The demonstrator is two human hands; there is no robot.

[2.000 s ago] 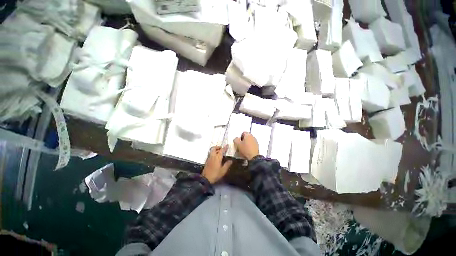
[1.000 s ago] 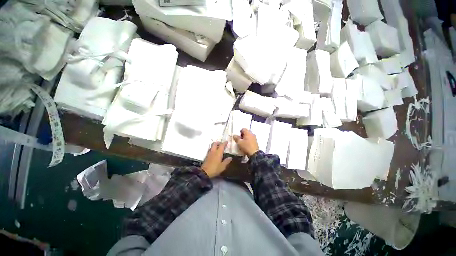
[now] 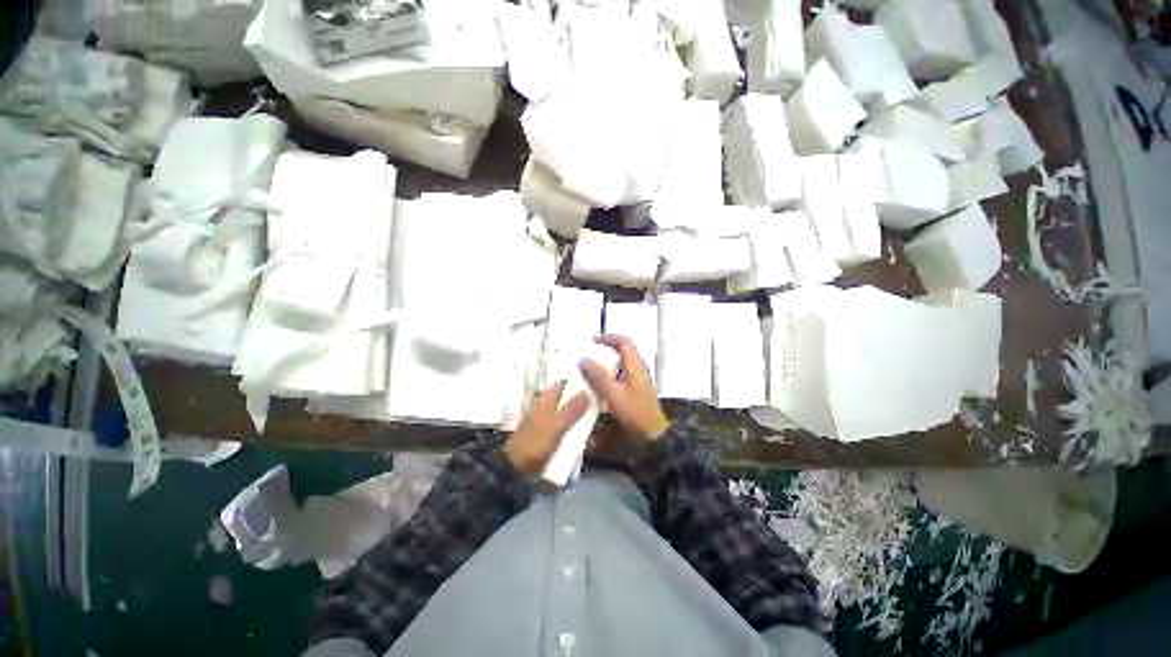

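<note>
My left hand (image 3: 547, 426) and my right hand (image 3: 629, 390) are together at the table's front edge. Between them they hold a small narrow stack of white cut pieces (image 3: 569, 443), tilted, its lower end over the edge towards my shirt. Just behind and to the right stand small white blocks (image 3: 685, 347) in a row along the edge. To the left lies a large white panel stack (image 3: 452, 276) with smaller pieces on it. Further left are two tied bundles (image 3: 193, 244) with white strips round their middles. My fingers hide part of the held stack.
A broad big panel stack (image 3: 886, 362) is at the right front. Many small block stacks (image 3: 835, 109) fill the right and back. A small box (image 3: 366, 31) sits on a tall stack. A tape measure (image 3: 125, 385) hangs at left. Scraps (image 3: 854, 539) and a pale bin (image 3: 1047, 513) are below.
A small stack has come off the row into my hands and been drawn towards me over the edge. The view has shifted and turned slightly.
</note>
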